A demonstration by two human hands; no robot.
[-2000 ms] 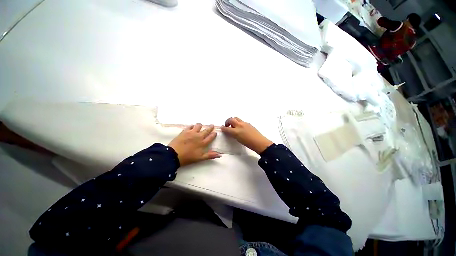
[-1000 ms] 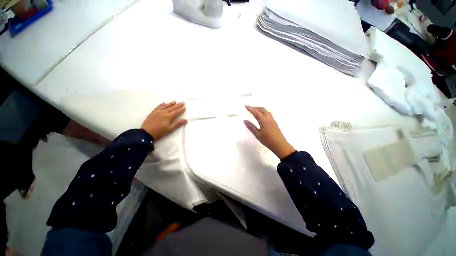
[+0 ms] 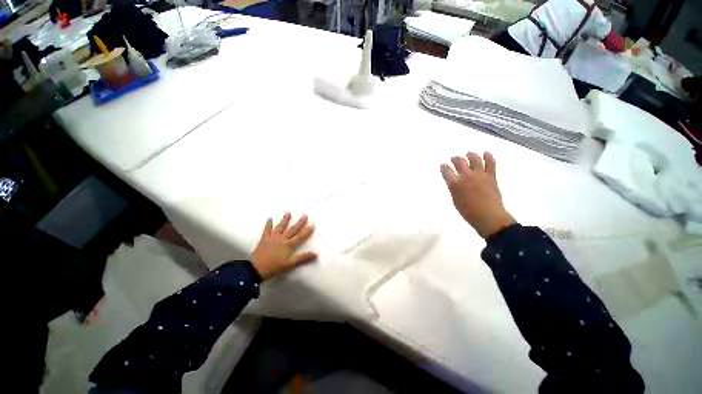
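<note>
A cream garment panel (image 3: 404, 269) lies on the white table at its near edge, raised in soft folds with a narrow curved edge line. Its outline is faint against the table. My left hand (image 3: 283, 248) rests flat at the panel's left part, fingers spread. My right hand (image 3: 476, 191) is beyond and right of the folds, fingers spread and slightly curled, holding nothing; whether it touches the table I cannot tell.
Stacked cut pieces (image 3: 500, 121) lie at the far side beside a white spouted container (image 3: 360, 83). A blue tray (image 3: 125, 88) holds pots at far left. White crumpled cloth (image 3: 643, 169) is at right. Piled panels (image 3: 146, 288) are low at left. A person (image 3: 556, 27) is beyond.
The view has shifted, showing more of the table's far side. My hands have moved apart, my right hand farther out. The panel's flat folded strip has given way to loose, raised folds.
</note>
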